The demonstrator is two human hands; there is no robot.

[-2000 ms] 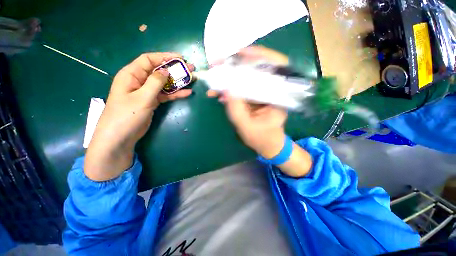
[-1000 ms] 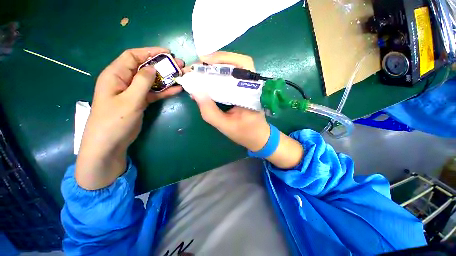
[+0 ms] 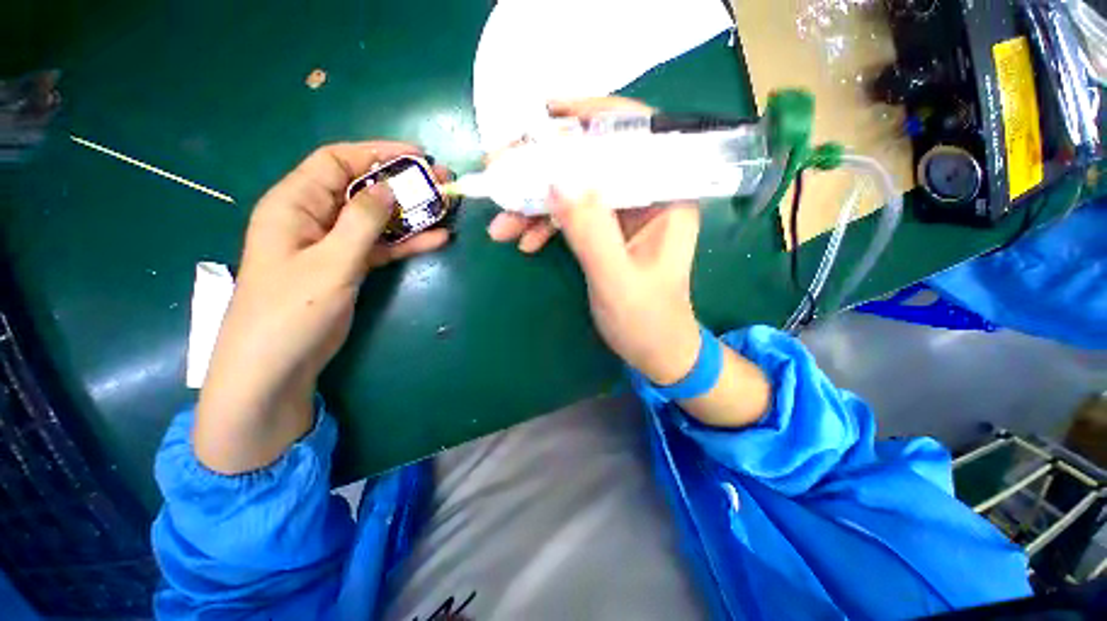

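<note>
A small rounded device housing (image 3: 419, 192), with a light rim and white and gold inside, is held in my left hand (image 3: 297, 249), thumb on its inner left side. My right hand (image 3: 637, 273) holds a white glue syringe (image 3: 631, 166), slightly blurred and lying nearly level. Its pointed tip is at the housing's right rim; I cannot tell if it touches. The green cap (image 3: 787, 134) is at the syringe's rear, with a clear air hose (image 3: 884, 200) curving down from it.
White paper (image 3: 546, 61) lies beyond my right hand. At right are a cardboard sheet (image 3: 807, 73), a black dispenser (image 3: 986, 121) and clear plastic (image 3: 1074, 73). A thin stick (image 3: 152, 167) and a paper scrap (image 3: 209, 325) lie at left. Another blue sleeve (image 3: 1032, 285) shows at right.
Since one second ago, the syringe has turned, its green end raised and its tip now at the housing's right rim. My right hand has moved right; my left hand and the housing have shifted slightly right.
</note>
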